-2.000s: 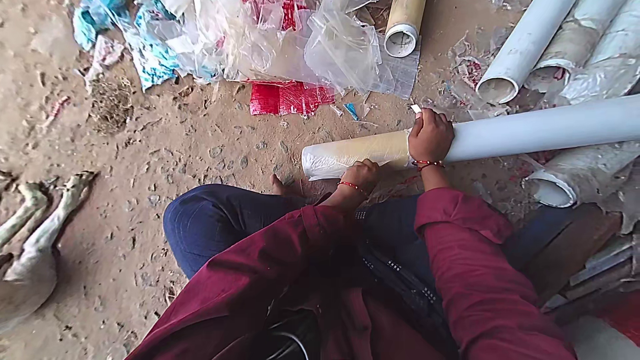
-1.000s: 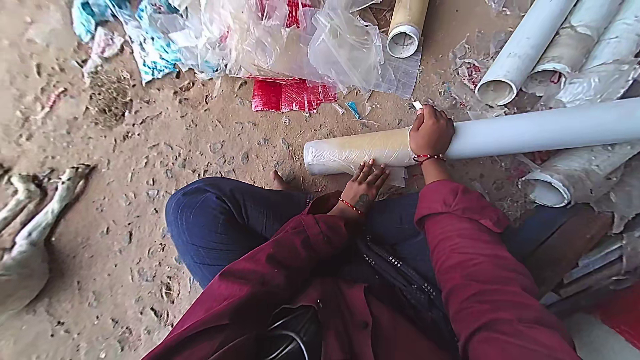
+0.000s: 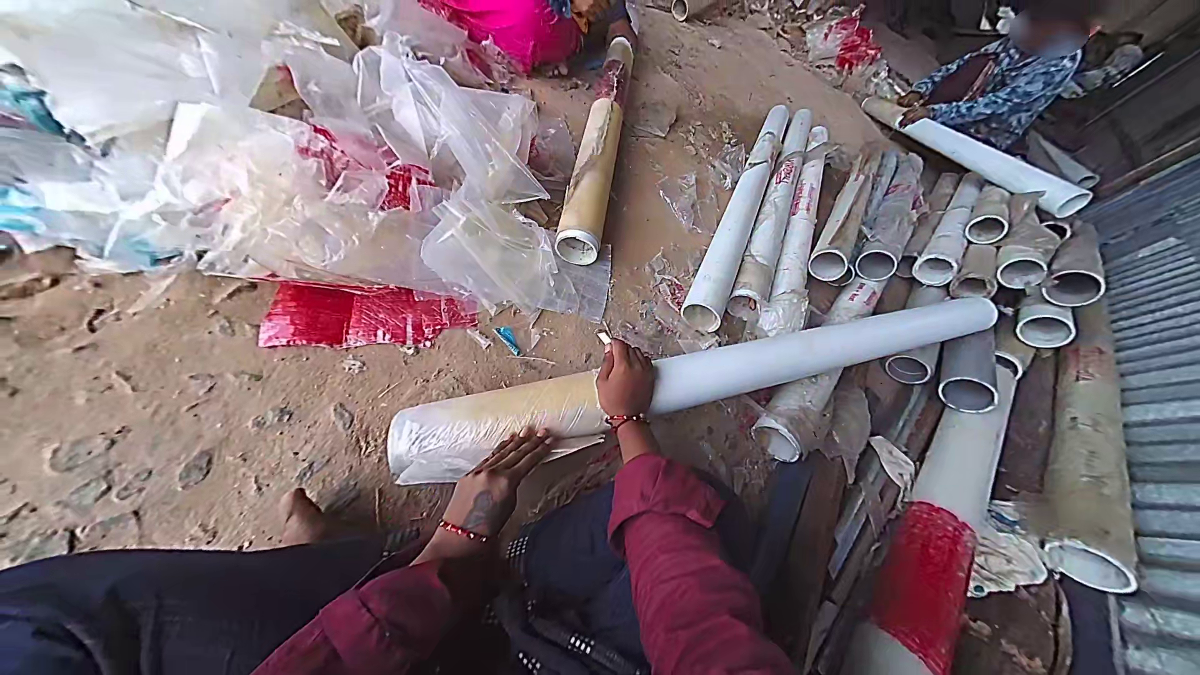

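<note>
A long white plastic pipe [image 3: 825, 361] lies across in front of my lap. Clear and yellowish plastic film [image 3: 497, 417] covers its left part, with a loose flap along the near side. My left hand [image 3: 497, 478] rests flat on the film's near side, fingers extended. On the pipe, where the film borders the bare white surface, sits my right hand [image 3: 625, 380], its fingers curled, with a small pale piece [image 3: 605, 337] sticking out at the top. What that piece is cannot be told.
Crumpled plastic film [image 3: 375, 187] and a red sheet [image 3: 361, 316] lie beyond. A yellowish tube [image 3: 591, 178] points towards me. Several pipes [image 3: 736, 220] are stacked at right beside corrugated metal [image 3: 1162, 375]. Another person [image 3: 1012, 84] holds a pipe at top right; someone in pink [image 3: 516, 33] is at the top.
My left hand, bent at the film near my right hand two seconds ago, now lies flatter and farther left on it. My right hand stays on the pipe. The view has swung to the right.
</note>
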